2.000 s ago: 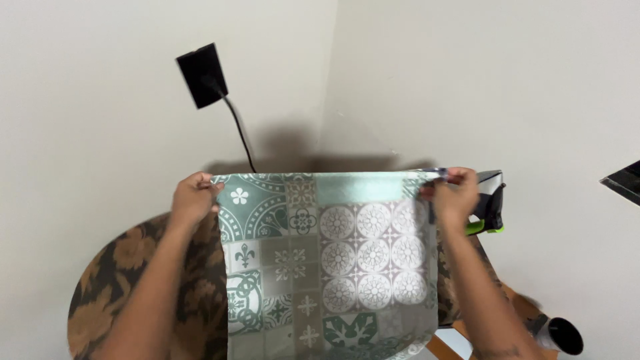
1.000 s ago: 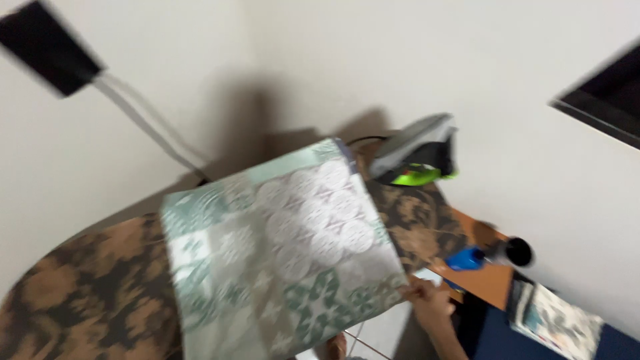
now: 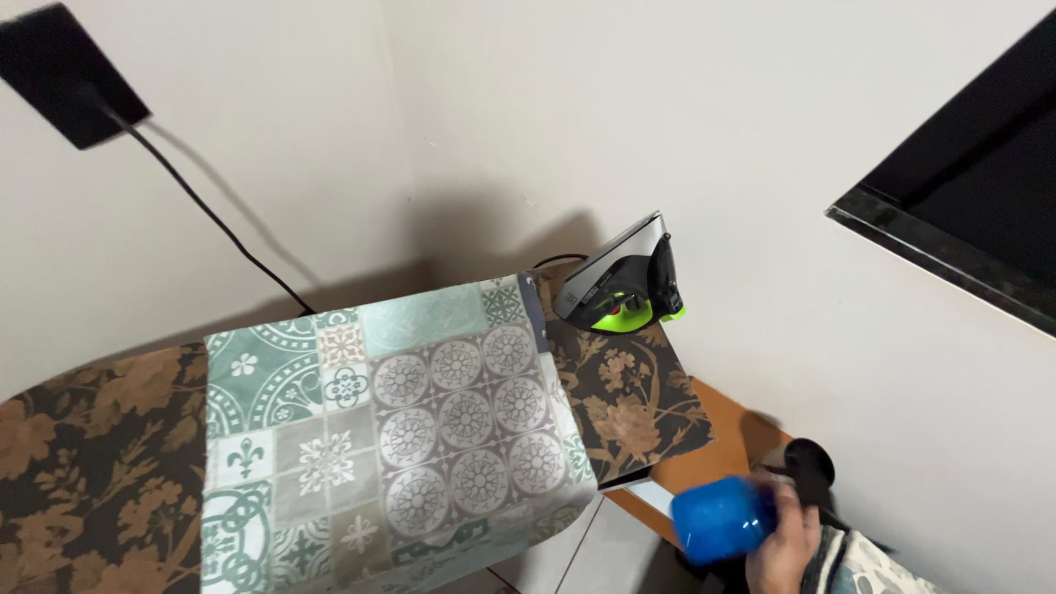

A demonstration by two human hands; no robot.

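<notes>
A patterned cloth [image 3: 462, 412] in green, grey and white tile motifs lies over the ironing board [image 3: 99, 437], which has a dark cover with brown flowers. Its near side hangs over the board's edge. On the board's right end a steam iron [image 3: 623, 285] in grey, black and lime green stands on its heel. At the lower right my right hand [image 3: 788, 536] is closed around a blue bottle [image 3: 722, 518], blurred and tilted on its side. My left hand is out of the picture.
An orange-brown wooden surface [image 3: 726, 421] stands beside the board, with a black object [image 3: 810, 466] by it. Folded patterned fabric [image 3: 874, 569] lies lower right. The iron's black cord runs behind the board; another black cord [image 3: 206, 210] drops from a wall plate [image 3: 74, 74].
The cloth, held up by both hands two seconds ago, now lies on the board. My right hand has left its corner and taken hold of the blue bottle. The view has swung right.
</notes>
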